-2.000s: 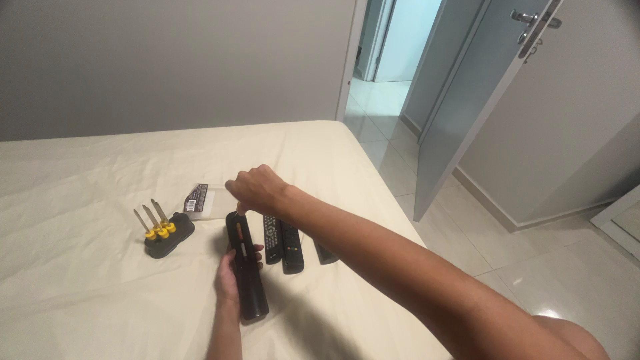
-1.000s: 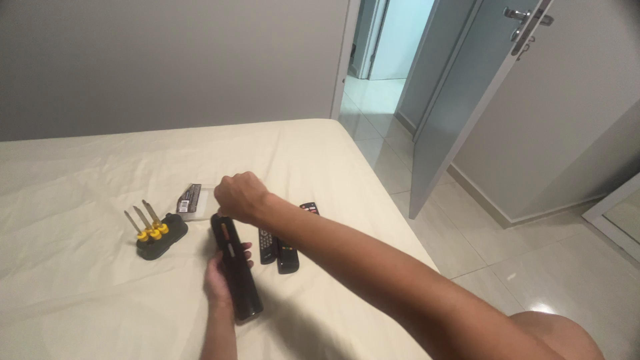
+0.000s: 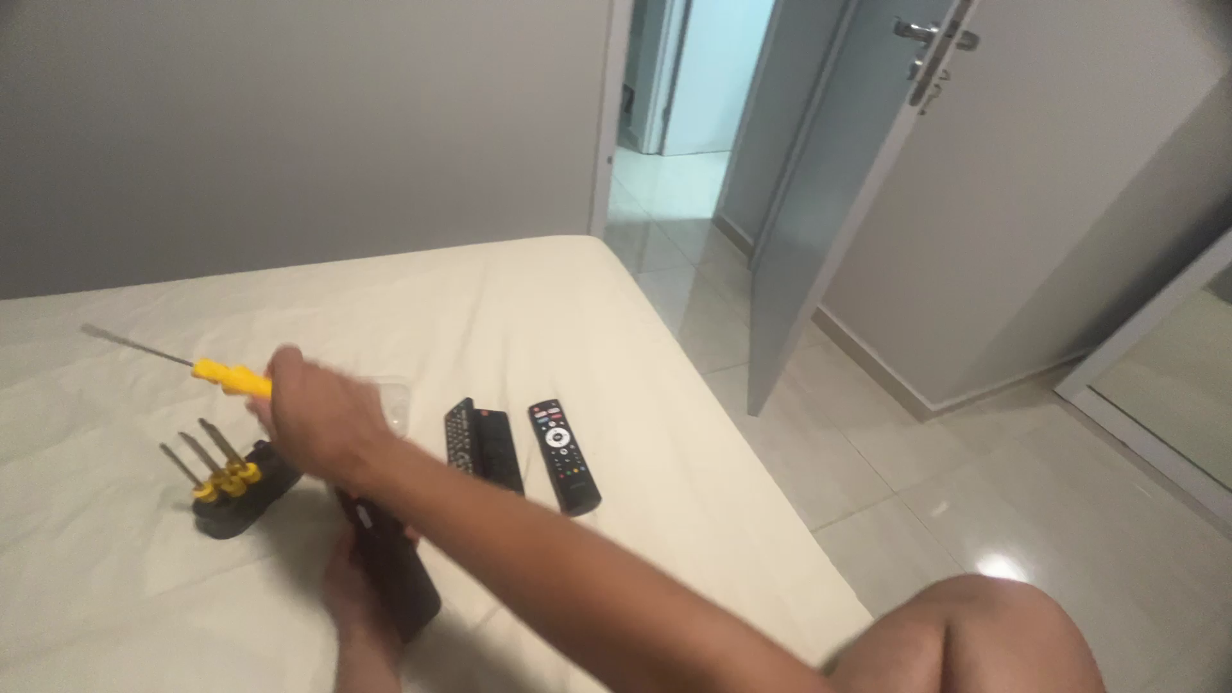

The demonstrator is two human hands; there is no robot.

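My right hand [image 3: 322, 419] grips a screwdriver with a yellow handle [image 3: 231, 378], its metal shaft pointing up and left over the bed. Below it, my left hand [image 3: 356, 587] holds a long black device [image 3: 399, 582]; my right hand and forearm hide its upper end. Left of the hands, several small screwdrivers with yellow collars [image 3: 229, 478] stand in a dark holder [image 3: 236, 515]. To the right lie a black remote control with many buttons [image 3: 460, 435], a dark object beside it [image 3: 499, 448], and another black remote control with a white ring [image 3: 563, 457].
A pale sheet covers the bed [image 3: 520, 318]. A clear plastic case [image 3: 393, 399] lies partly behind my right hand. Beyond the bed's right edge are a tiled floor [image 3: 837, 481] and an open grey door [image 3: 818, 212]. My bare knee [image 3: 982, 635] shows at lower right.
My right hand has moved left, away from the top of the black device, and the yellow-handled screwdriver now shows in it. My left hand still holds the device. More of the remotes is uncovered.
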